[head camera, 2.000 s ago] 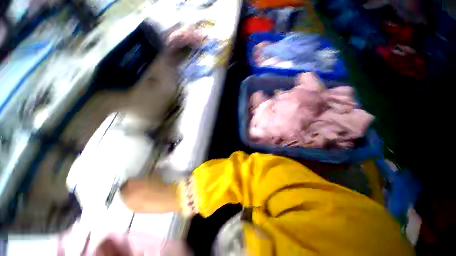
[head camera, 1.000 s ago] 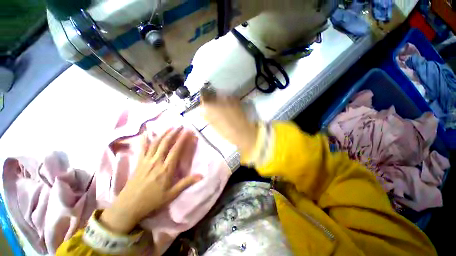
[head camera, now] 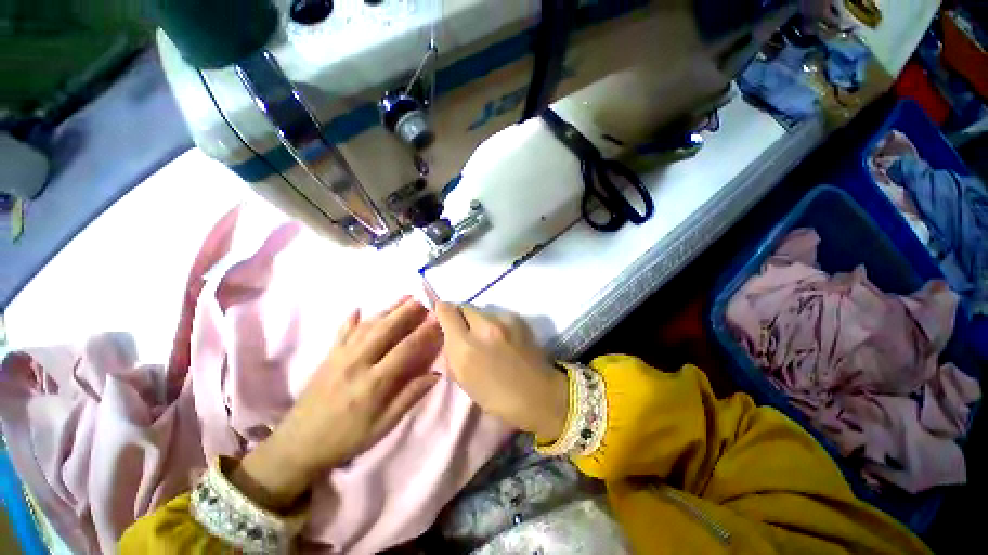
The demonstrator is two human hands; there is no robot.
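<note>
The pink fabric piece (head camera: 244, 358) lies bunched and spread on the white table, left of and in front of the needle area. My left hand (head camera: 363, 379) lies flat on it, fingers towards the presser foot. My right hand (head camera: 493, 363) is beside it, thumb and index finger pinching the cloth's edge at my left fingertips. The presser foot and needle (head camera: 433, 230) are just beyond my fingers, under the head of the industrial sewing machine (head camera: 379, 119). The small shiny metal guide (head camera: 464, 230) sits right of the foot.
Black-handled scissors (head camera: 615, 195) lie on the machine bed, right of the needle. A grey-blue bin (head camera: 724, 309) heaped with pink pieces stands at the right. A bright blue basket (head camera: 894, 130) is beyond it. Light blue fabric (head camera: 782, 89) lies at the table's far end.
My right hand has moved from beside the presser foot back towards me and now pinches the cloth edge. My left hand still lies on the cloth. The pink cloth has shifted and spread further back.
</note>
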